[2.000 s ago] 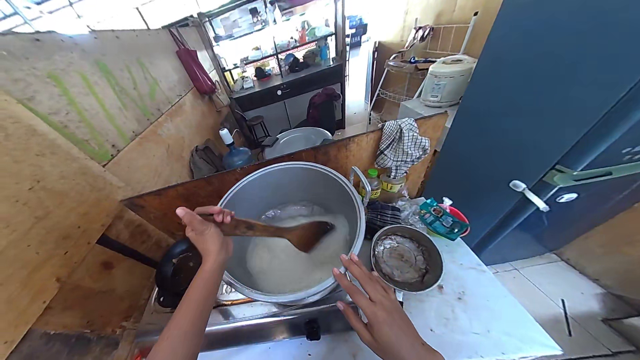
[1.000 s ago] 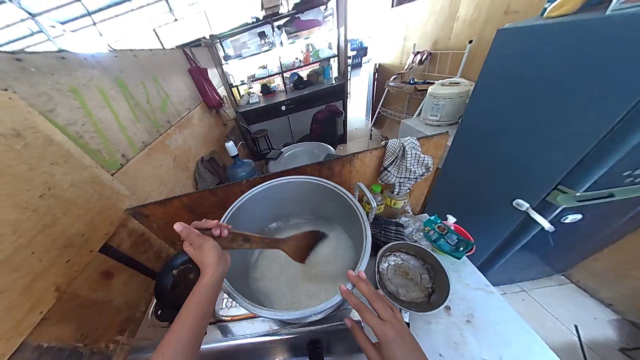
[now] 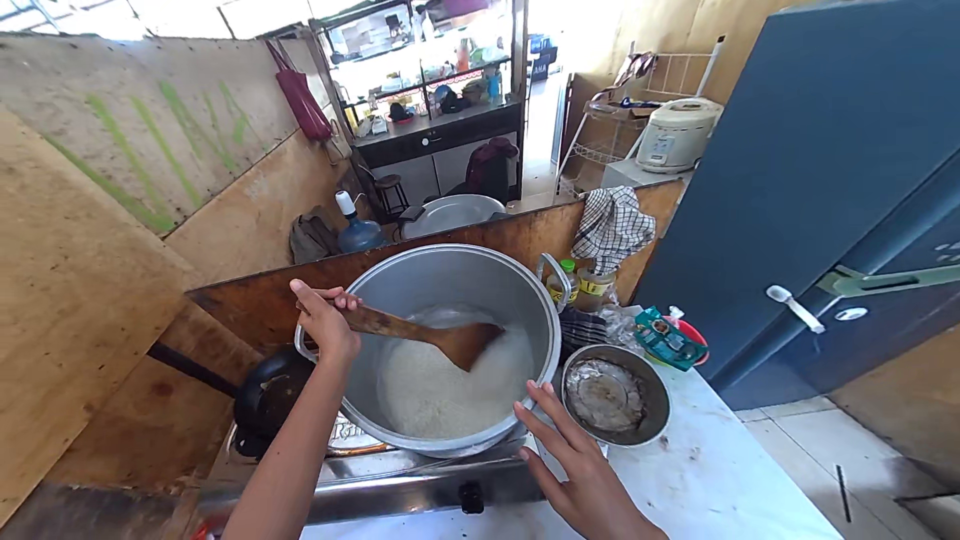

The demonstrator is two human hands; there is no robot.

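My left hand (image 3: 328, 319) grips the handle of a wooden paddle (image 3: 420, 331) above a large aluminium pot (image 3: 454, 259). The paddle's broad blade hangs over the pot's contents, what looks like rice in cloudy water (image 3: 435, 397). The pot stands on a steel gas stove (image 3: 405, 487). My right hand (image 3: 570, 457) has its fingers spread at the pot's near right rim and holds nothing; whether the fingertips touch the rim is unclear. To its upper right sits a round metal pan (image 3: 611, 397) with a whitish, crusted inside.
A black wok (image 3: 270, 397) lies left of the pot. Behind the pot runs a wooden partition (image 3: 525, 232) with a checked cloth (image 3: 613, 225) over it. Bottles (image 3: 596, 289), a green pouch (image 3: 669, 341) and a red bowl (image 3: 694, 334) crowd the right side. A blue refrigerator (image 3: 780, 187) stands further right.
The paddle's blade has shifted within the pot between the frames, with my left hand still on its handle. My right hand remains near the pot's rim with its fingers spread.
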